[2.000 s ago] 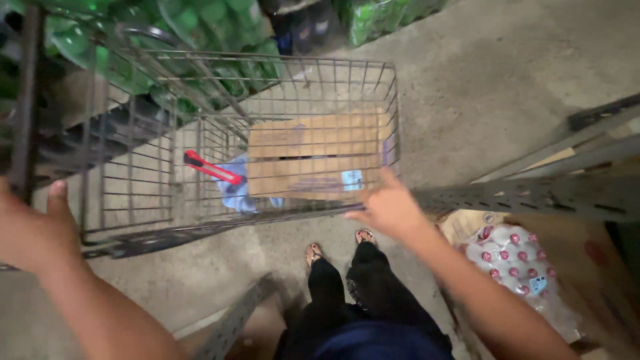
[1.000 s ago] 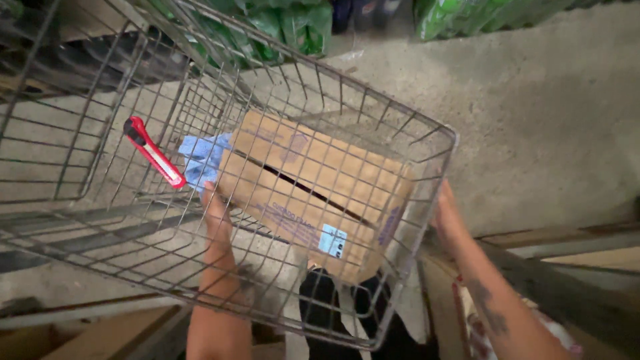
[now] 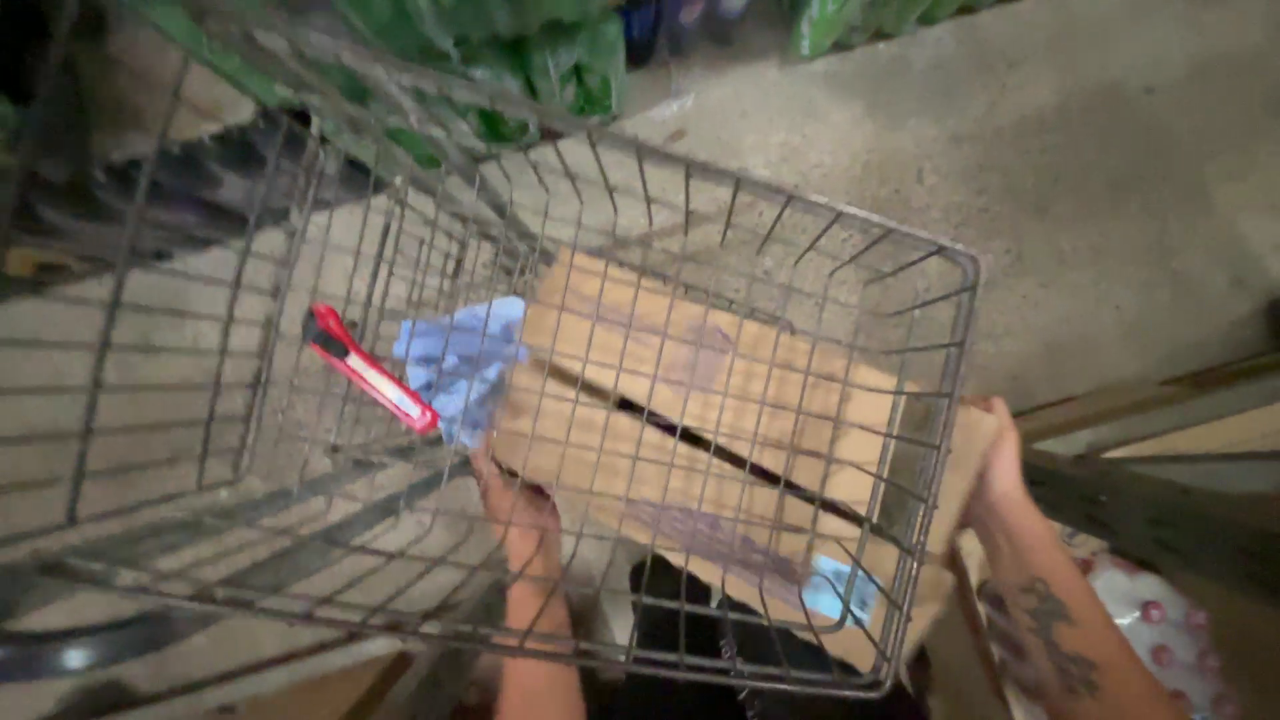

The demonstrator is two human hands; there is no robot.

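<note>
A cardboard box (image 3: 680, 400) lies below the wire basket of a shopping cart (image 3: 960, 330), seen through its mesh. My left hand (image 3: 515, 505) is at the box's near left corner, its fingertips partly hidden by the wires. At the box's right end, my right hand (image 3: 995, 455) grips the edge. A blue cloth (image 3: 460, 365) touches the box's left end. Beside the cloth is a red utility knife (image 3: 370, 370) with a black part, also over the mesh. The box bears a light blue label and a dark seam along its top.
Green plastic-wrapped bottles (image 3: 570, 70) stand beyond the cart, with more green packs (image 3: 830, 25) farther right. A wrapped pack with red caps (image 3: 1155, 630) sits at the lower right beside metal shelving. Concrete floor (image 3: 1080, 180) shows at the upper right.
My left hand has moved from the cart's left side to the box's left end. My right hand has taken hold of the box's right end, and the box has shifted right relative to the basket.
</note>
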